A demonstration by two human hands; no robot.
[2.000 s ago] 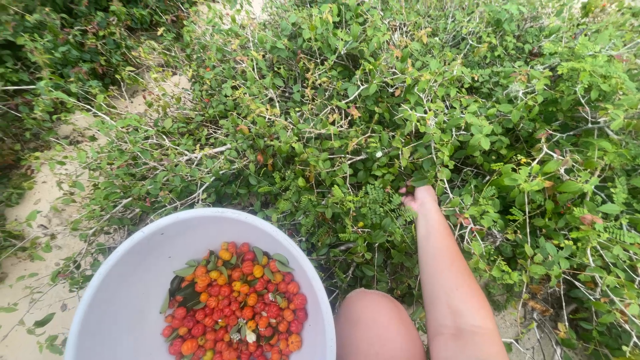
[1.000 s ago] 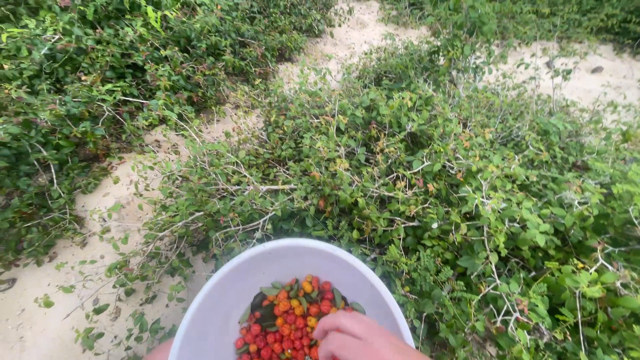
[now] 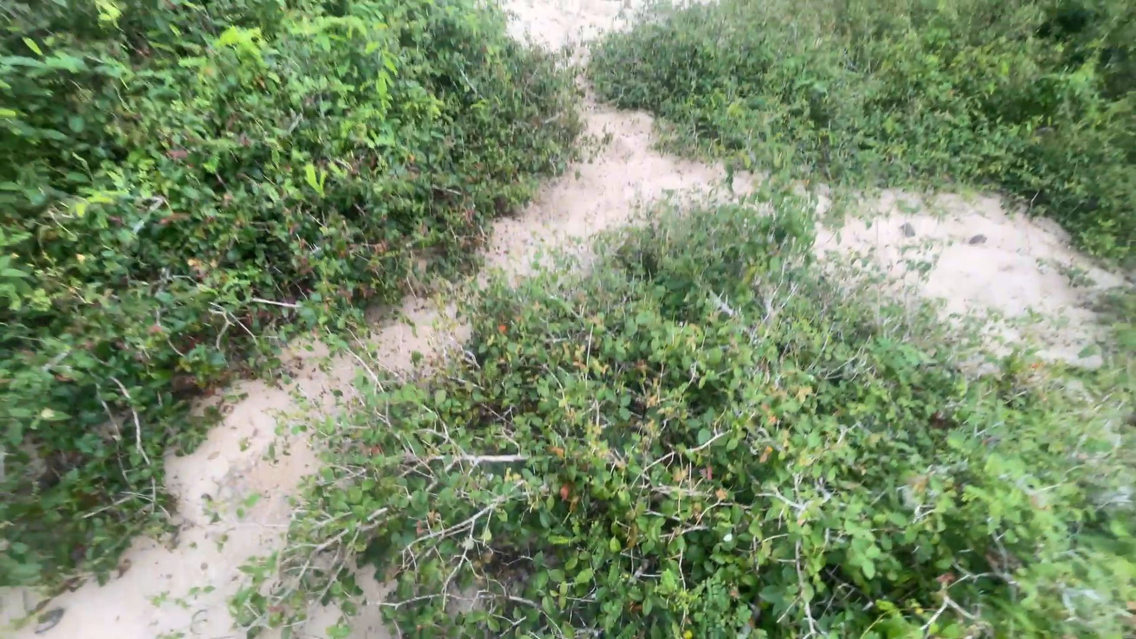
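Neither of my hands shows in the head view, and the bowl of fruit is out of frame too. A low leafy bush (image 3: pixel 621 444) with bare pale twigs fills the lower middle and right. Small orange-red spots, fruit or leaves, show among its leaves, one of them (image 3: pixel 564 491) near the middle of the bush. What my hands hold or touch is hidden from this view.
A sandy path (image 3: pixel 390 342) runs from the lower left up to the top middle. Denser bushes (image 3: pixel 222 177) border it on the left, with more shrubs (image 3: pixel 870 98) at the upper right. Two dark lumps, one a stone-like piece (image 3: pixel 977 239), lie on sand at right.
The view has swung up and away. The white bowl of red and orange fruit, and the hand over it one second ago, have left the frame.
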